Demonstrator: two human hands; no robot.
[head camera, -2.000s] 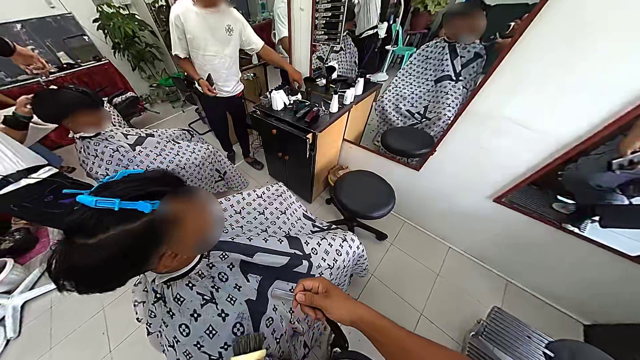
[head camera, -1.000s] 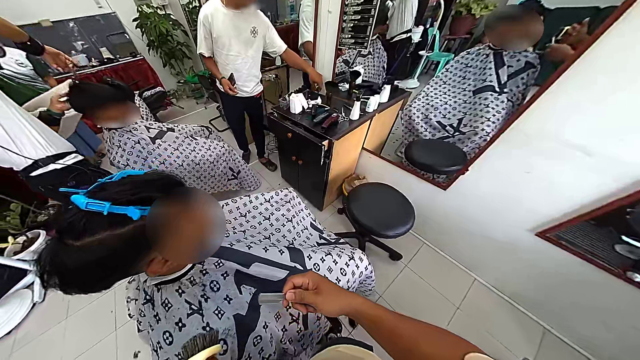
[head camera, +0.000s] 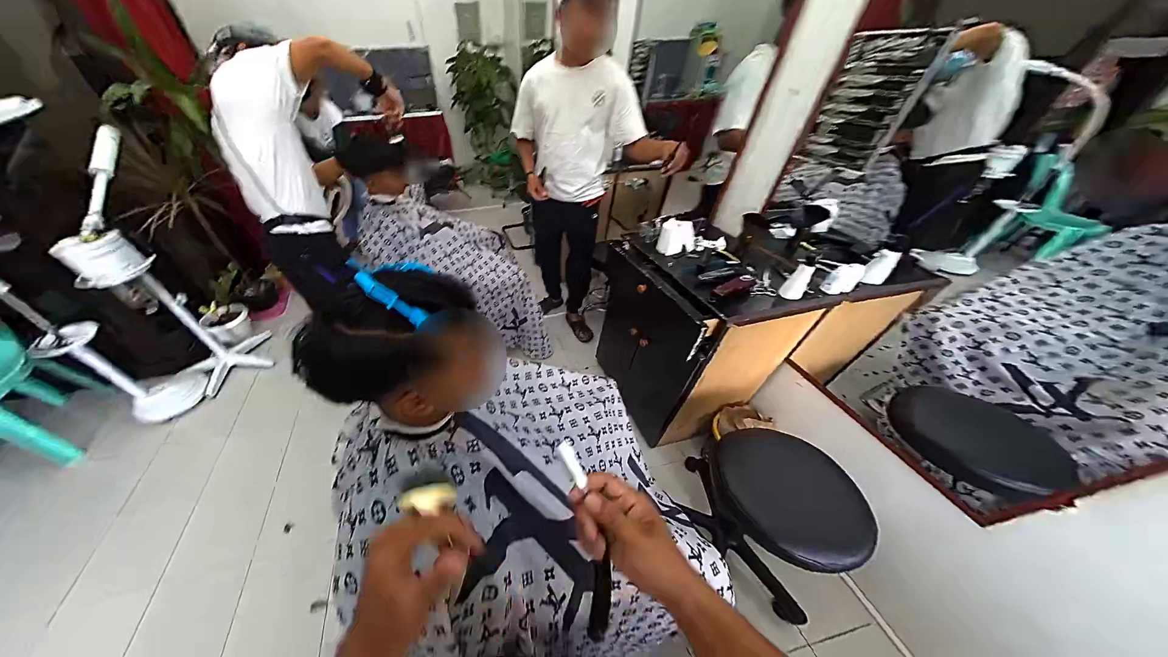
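Note:
A seated person wears a white patterned barber cape (head camera: 584, 411); blue sectioning clips (head camera: 390, 297) sit in their dark hair (head camera: 351, 351). My right hand (head camera: 630, 529), in front of the cape, holds a slim tool that looks like a straight razor (head camera: 572, 464), its pale end pointing up and a dark handle hanging below. To its left, my left hand (head camera: 406, 570) has its fingers curled around a brush with a pale yellow part (head camera: 427, 498); it is blurred. Both hands are lower than the person's head and apart from each other.
A black round stool (head camera: 792, 497) stands at the right, beside the wall mirror. Behind it, a black cabinet (head camera: 652, 351) carries clippers (head camera: 733, 287) and white bottles (head camera: 797, 281). Two standing people and another caped person are further back. White wheel-less stands (head camera: 228, 360) are at the left.
My left hand has come into view at the lower left, with the brush. The razor-like tool now points upward instead of lying roughly level. The view has swung left.

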